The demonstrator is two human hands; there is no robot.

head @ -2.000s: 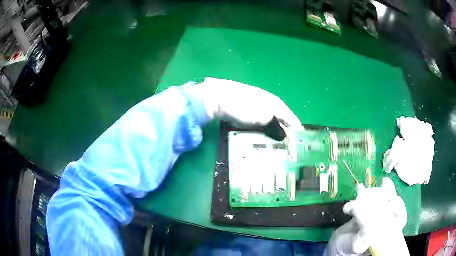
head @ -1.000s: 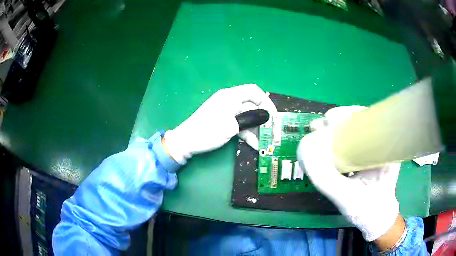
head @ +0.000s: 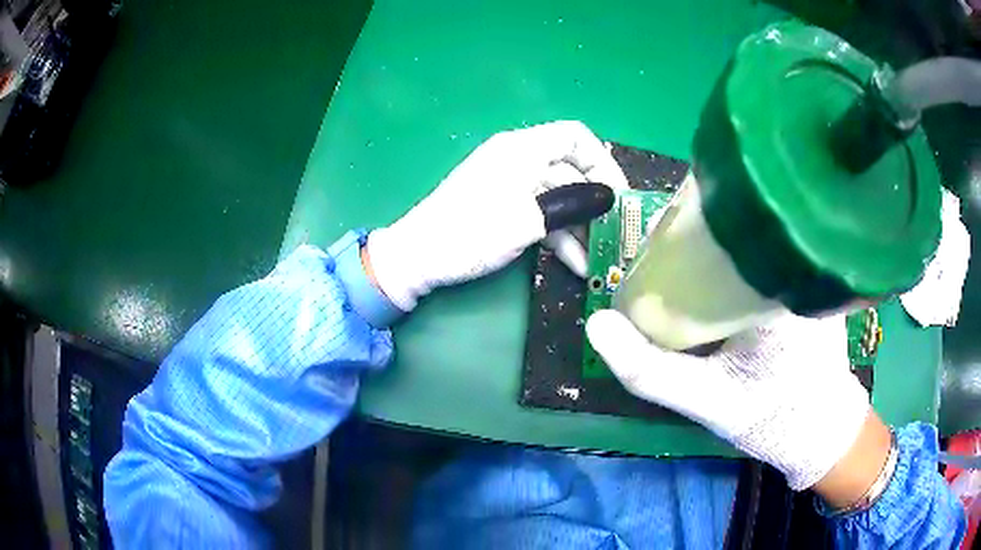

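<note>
The green circuit board (head: 605, 247) lies on the black foam pad (head: 554, 344); the syringe and my right hand cover most of it. My gloved left hand (head: 500, 210) holds the board's left edge, with a black finger cot (head: 578, 204) on one finger at the upper corner. My gloved right hand (head: 742, 392) is closed around the lower part of the glue syringe (head: 694, 274), a translucent barrel with pale contents and a big green cap (head: 818, 161). The syringe leans, cap up and to the right. Its needle is hidden.
A crumpled white cloth (head: 944, 263) lies right of the syringe, partly covered. A grey air hose (head: 947, 84) runs from the cap to the right edge. Dark items (head: 48, 81) stand at the upper left. The lighter green mat (head: 463, 376) lies under the pad.
The syringe has come into my right hand and swung more upright, its cap now in view. The board shows a different end than at first. My left hand has moved slightly right and up in the picture.
</note>
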